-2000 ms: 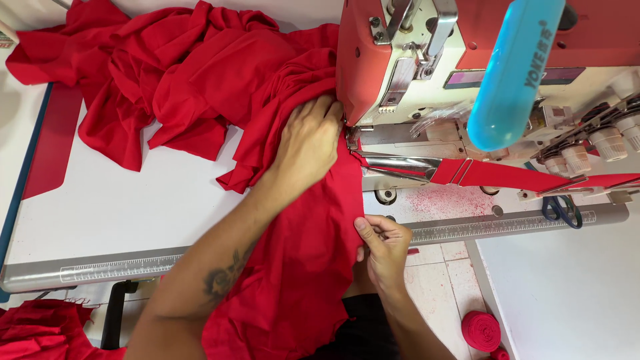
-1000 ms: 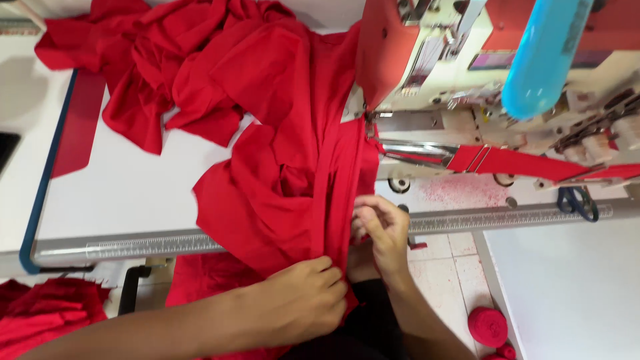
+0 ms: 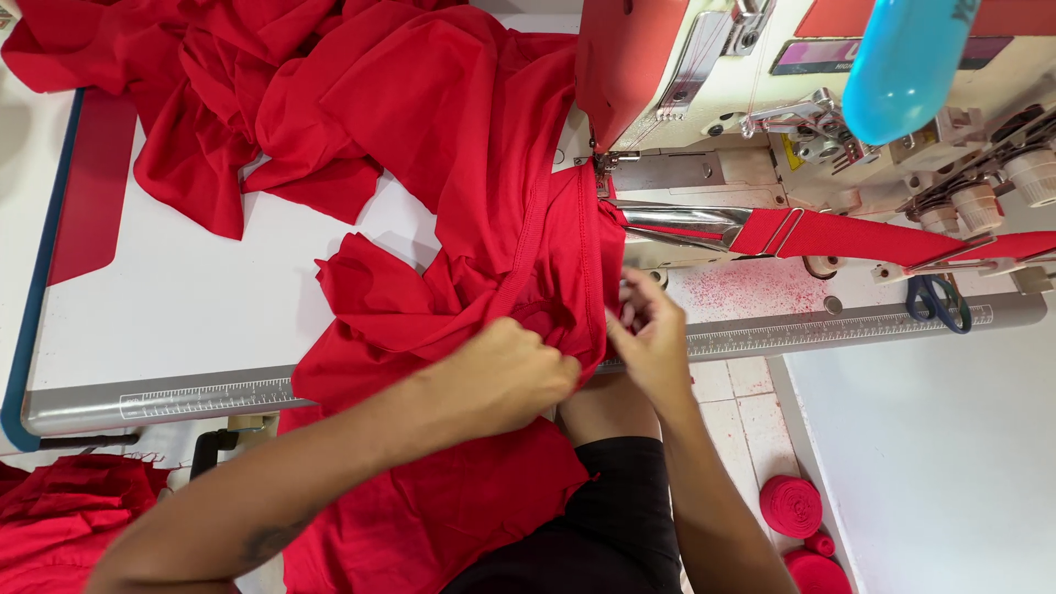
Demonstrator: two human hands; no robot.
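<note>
Red knit fabric (image 3: pixel 495 165) lies bunched across the sewing machine table and hangs over its front edge. My left hand (image 3: pixel 516 371), fingers curled, grips the fabric at the table's front edge. My right hand (image 3: pixel 648 330) is at the right edge of the same fabric, thumb and fingertips on it. A stitched strip runs down the cloth from the presser foot (image 3: pixel 605 169) of the industrial sewing machine (image 3: pixel 635 66). Right of the foot, a metal binding folder (image 3: pixel 685 219) carries a red fabric band (image 3: pixel 866 235).
Blue-handled scissors (image 3: pixel 939 302) lie by the ruler-marked table edge (image 3: pixel 833 330) at right. A blue object (image 3: pixel 899 74) hangs before the machine. Red lint covers part of the tabletop. Rolls of red strip (image 3: pixel 790 506) are low on the right, and more red fabric (image 3: pixel 74 520) lies lower left.
My left hand has moved from beside the presser foot down to the table's front edge. A length of stitched strip, covered at first, now shows. My right hand stays near the fabric's right edge.
</note>
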